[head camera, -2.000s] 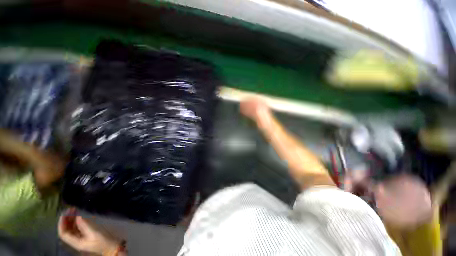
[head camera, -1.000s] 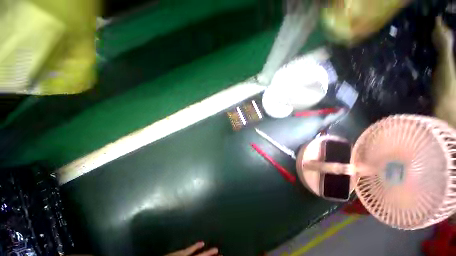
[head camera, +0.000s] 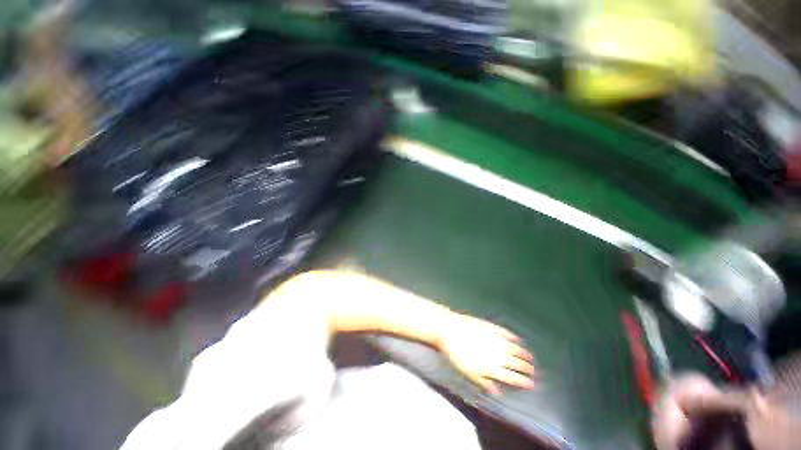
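Note:
The picture is strongly blurred. My left hand (head camera: 487, 352) reaches to the right across the near edge of the green bench top (head camera: 492, 255). Its fingers are apart and nothing shows in it; whether it touches the bench cannot be told. The glossy black tray (head camera: 228, 176) lies to the left, beyond my left upper arm, with white glare streaks on its pockets. Neither hand is on it. My right hand is not in view.
A white rail (head camera: 518, 198) runs behind the bench. At right are a red pen (head camera: 637, 356), a pale stick, a crumpled clear-white item (head camera: 738, 281) and a blurred pink object (head camera: 694, 404). Yellow sheet (head camera: 645, 48) is at the top. Red stools (head camera: 123, 281) and another person stand at left.
The view has swung right to the pens and pink fan, then back left. My left hand has moved from beside the tray to the bench's near edge; my right hand has left the view.

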